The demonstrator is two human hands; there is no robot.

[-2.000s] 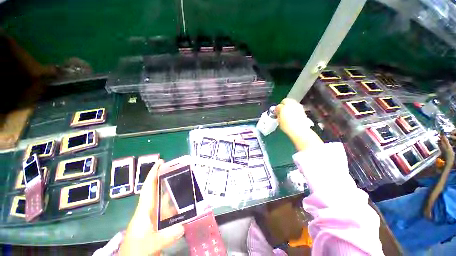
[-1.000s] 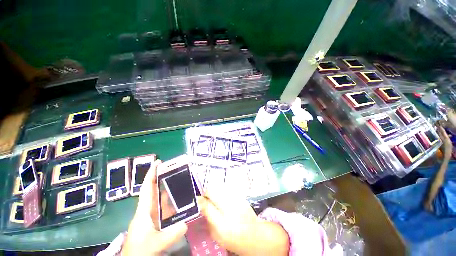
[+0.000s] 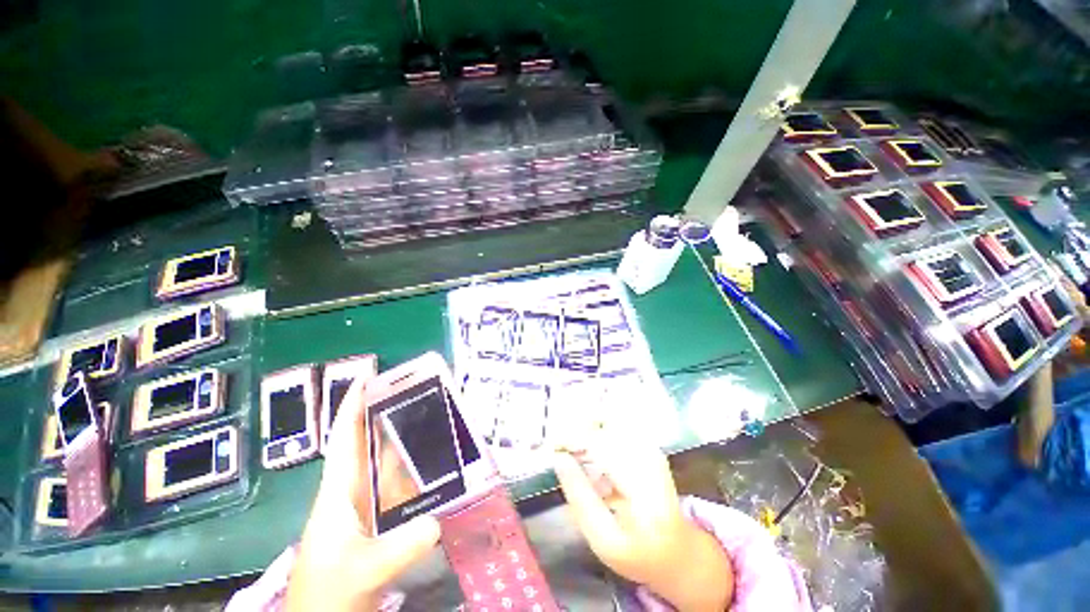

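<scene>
My left hand [image 3: 341,532] holds a pink phone [image 3: 421,448] by its screen half. The phone is swung open, with its pink keypad half pointing down right and a reflection on the dark screen. My right hand [image 3: 628,508] is just right of the phone, over the near edge of the shiny lens sheet [image 3: 645,407]. Its fingers are bent near each other; whether they pinch something small cannot be told. Dark-bordered lens frames [image 3: 526,338] lie in rows on the sheet.
A clear tray [image 3: 245,490] at left holds phone parts, with an open pink phone [image 3: 81,460] on it. Two parts lie beside it. Clear trays [image 3: 478,179] are stacked behind. A white bottle [image 3: 649,261], blue pen [image 3: 759,313], post [image 3: 771,102] and tilted tray stack [image 3: 920,263] are right. Plastic scraps [image 3: 825,526] lie lower right.
My right hand left the white bottle, came to the phone's lower right side, then moved right, off the phone. My left hand still holds the phone. The view shifted slightly.
</scene>
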